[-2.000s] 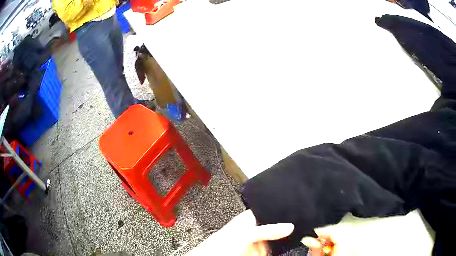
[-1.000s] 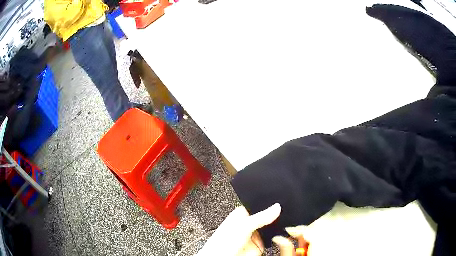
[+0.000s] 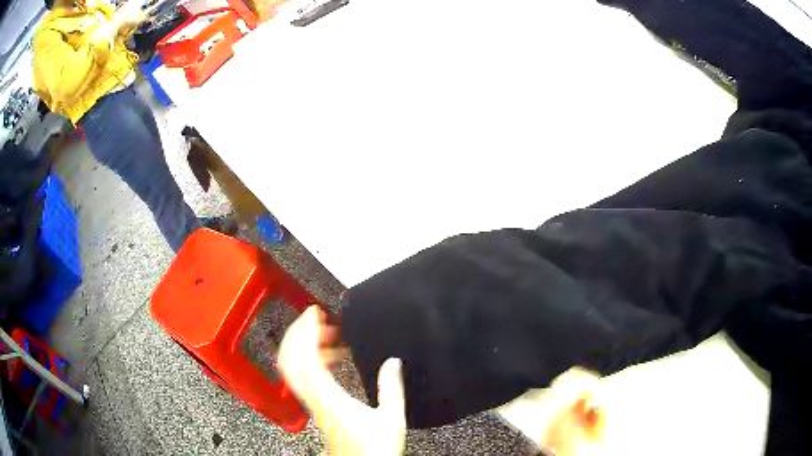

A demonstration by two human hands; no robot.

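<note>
The black jacket (image 3: 677,258) lies across the white-topped table, one sleeve (image 3: 472,312) reaching to the near left, its cuff end over the table edge. My left hand (image 3: 347,396) is at the cuff, thumb and fingers spread apart; the thumb lies against the black cloth and the fingers are beside the cuff edge. My right hand (image 3: 570,414) is blurred, just below the sleeve's lower edge. A small orange-red bit of the thread snips (image 3: 588,411) shows in it; the blades cannot be made out.
A red stool (image 3: 209,289) stands on the speckled floor left of the table (image 3: 427,116). A red box (image 3: 203,44) and a flat dark object (image 3: 319,11) are at the far end. A person in yellow (image 3: 85,62) stands beyond the stool. A blue crate (image 3: 55,249) is at far left.
The sleeve's cuff end has moved left and lies flatter and wider. My left hand has moved left and its fingers have spread. My right hand has moved right. The view has shifted.
</note>
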